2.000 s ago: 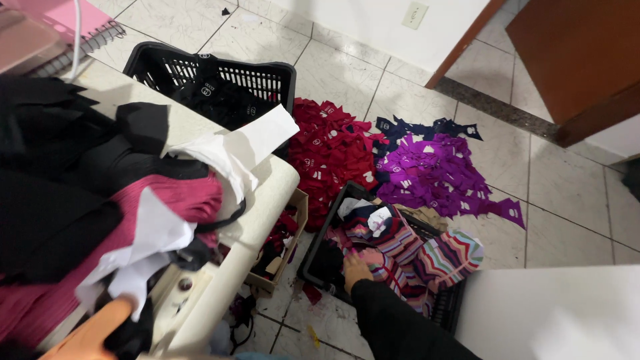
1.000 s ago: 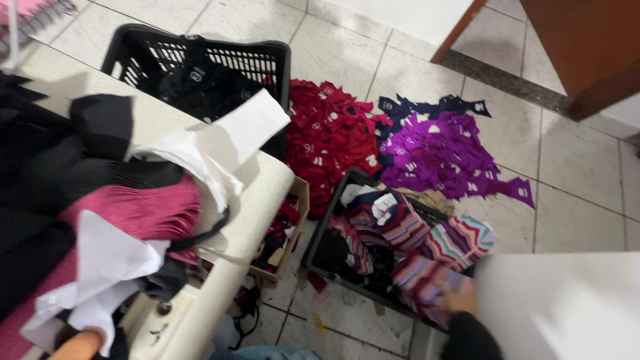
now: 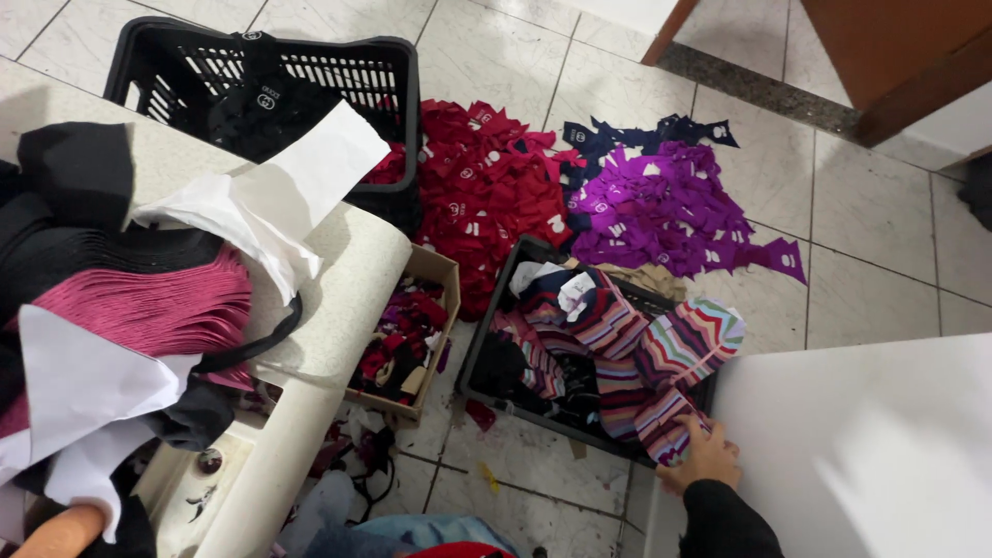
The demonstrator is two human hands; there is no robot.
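Observation:
My right hand is at the near right corner of a black plastic crate, its fingers around the end of a bundle of striped knit fabric. More striped fabric pieces fill the crate, some with white paper scraps on them. At the lower left edge, only a finger or thumb of my left hand shows, against a white sheet. Whether it holds the sheet is hidden. Beside that hand, a stack of pink fabric pieces and black fabric lie on the worktable.
The cream worktable runs along the left. Behind it stands a black basket of black fabric. Red scraps and purple scraps are piled on the tiled floor. A cardboard box of scraps stands between table and crate. A white surface is right.
My right hand has moved from the left part of the crate to its near right corner. A striped bundle now lies there under my fingers.

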